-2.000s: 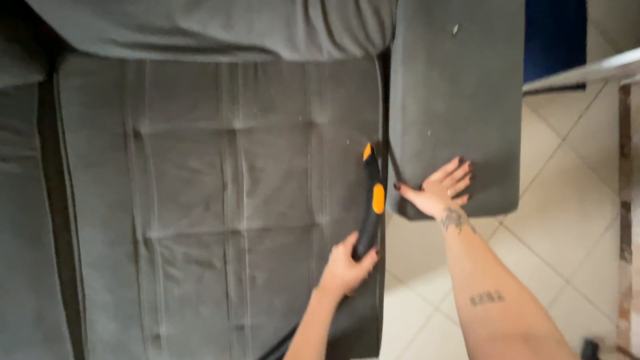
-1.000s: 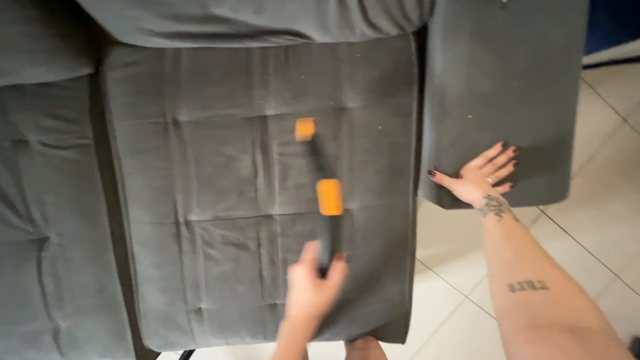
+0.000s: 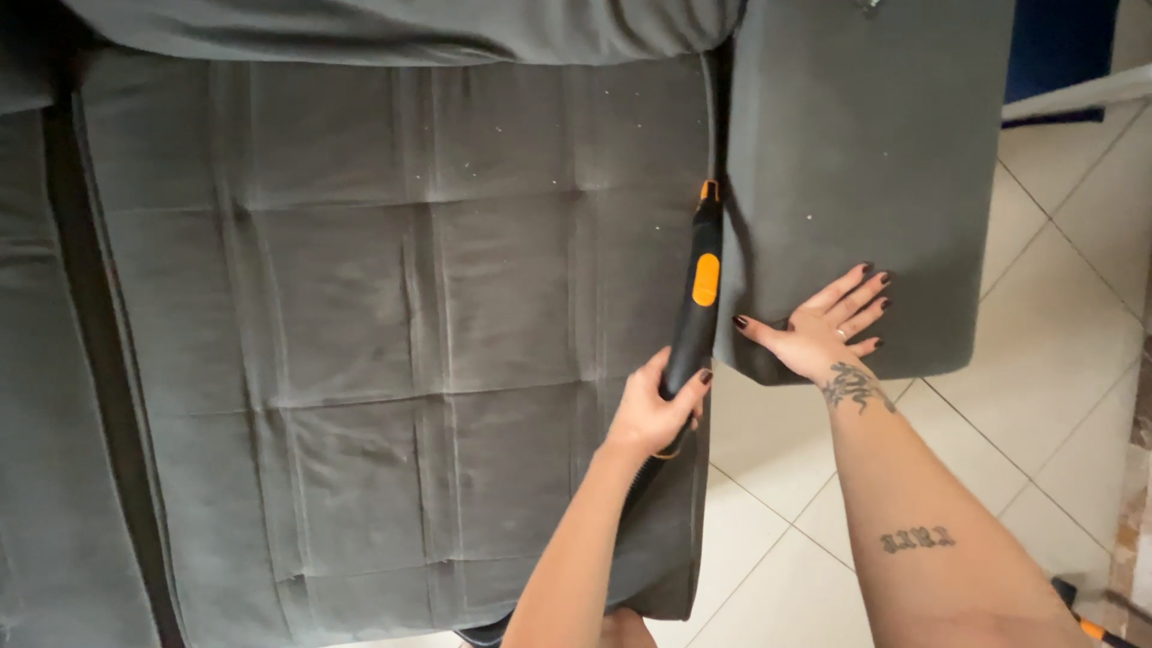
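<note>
My left hand [image 3: 657,405] is closed around the black handle of a vacuum cleaner hose [image 3: 691,337], which has an orange oval piece and an orange-edged tip. The tip lies at the right edge of the grey tufted seat cushion [image 3: 346,315], by the gap beside the sofa's armrest [image 3: 864,153]. Flat on the front end of that armrest rests my right hand [image 3: 823,324], fingers spread, holding nothing. Small white specks dot the cushion and the armrest.
A grey back cushion [image 3: 432,31] borders the seat at the top. Another seat section [image 3: 54,378] lies left, across a dark gap. Pale floor tiles [image 3: 810,540] show below and right of the armrest. A dark blue thing [image 3: 1057,49] is at the upper right.
From the middle of the seat cushion one second ago, my left hand has moved the vacuum handle right, to the cushion's edge by the armrest. My right hand has stayed on the armrest.
</note>
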